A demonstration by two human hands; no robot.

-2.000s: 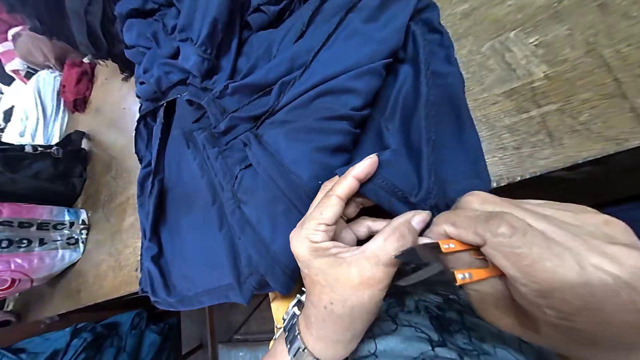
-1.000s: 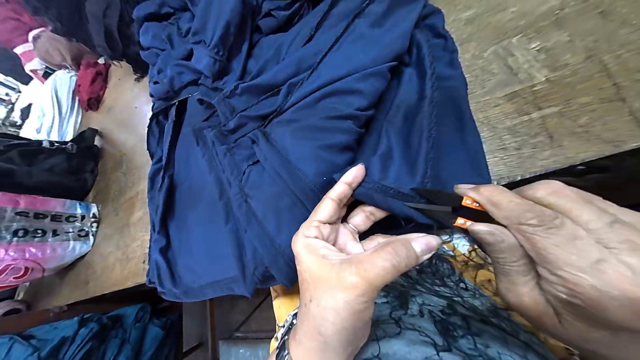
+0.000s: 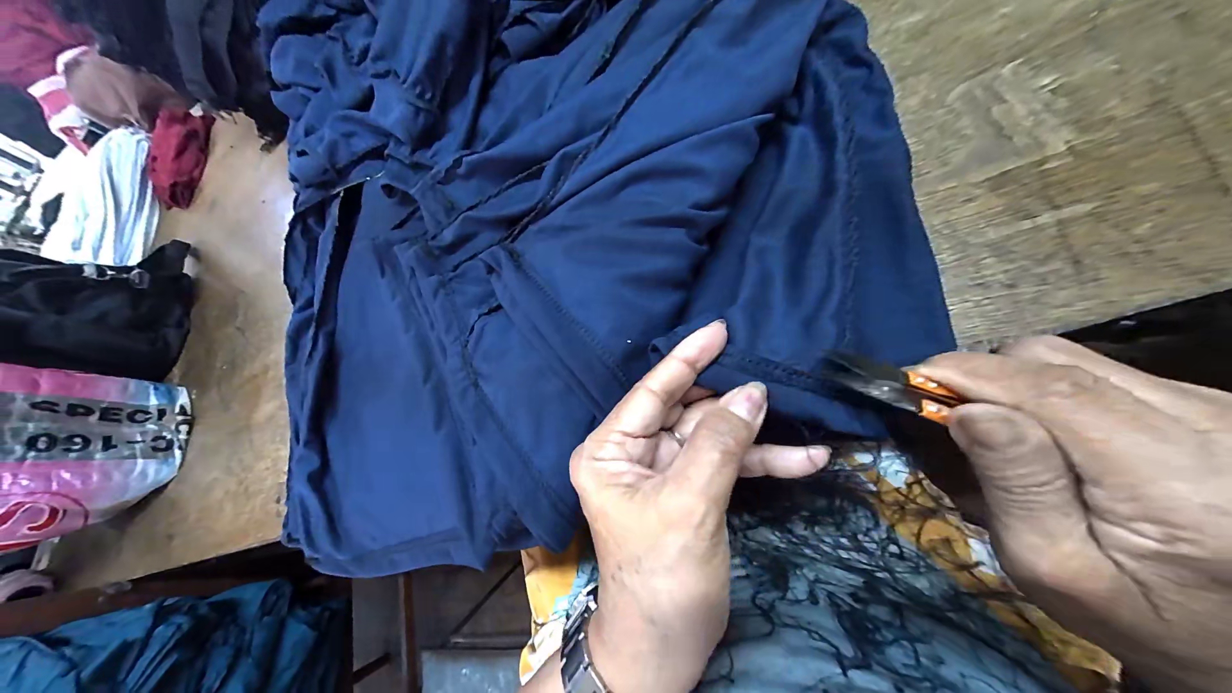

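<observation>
A dark blue garment [image 3: 597,250] with visible seams lies spread over the wooden table and hangs past its near edge. My left hand [image 3: 664,481], with a wristwatch [image 3: 579,645] on its wrist, is at the garment's lower hem, fingers partly curled against the fabric. My right hand [image 3: 1078,481] grips small thread snips [image 3: 932,397] with orange parts. Their dark blades, blurred, lie over the hem to the right of my left fingertips. Whether the blades touch the cloth cannot be told.
Around the garment shows the wooden table [image 3: 1049,173]. At the left lie a black bag [image 3: 96,308], a pink and silver printed package [image 3: 87,452], and red and white cloths. Teal fabric [image 3: 173,640] sits at the lower left. Loose dark threads [image 3: 818,587] cover the cloth below my hands.
My left thumb has moved away from the snips and curled in toward my fingers. The snips were at my left fingertips two seconds ago and now lie farther right along the hem.
</observation>
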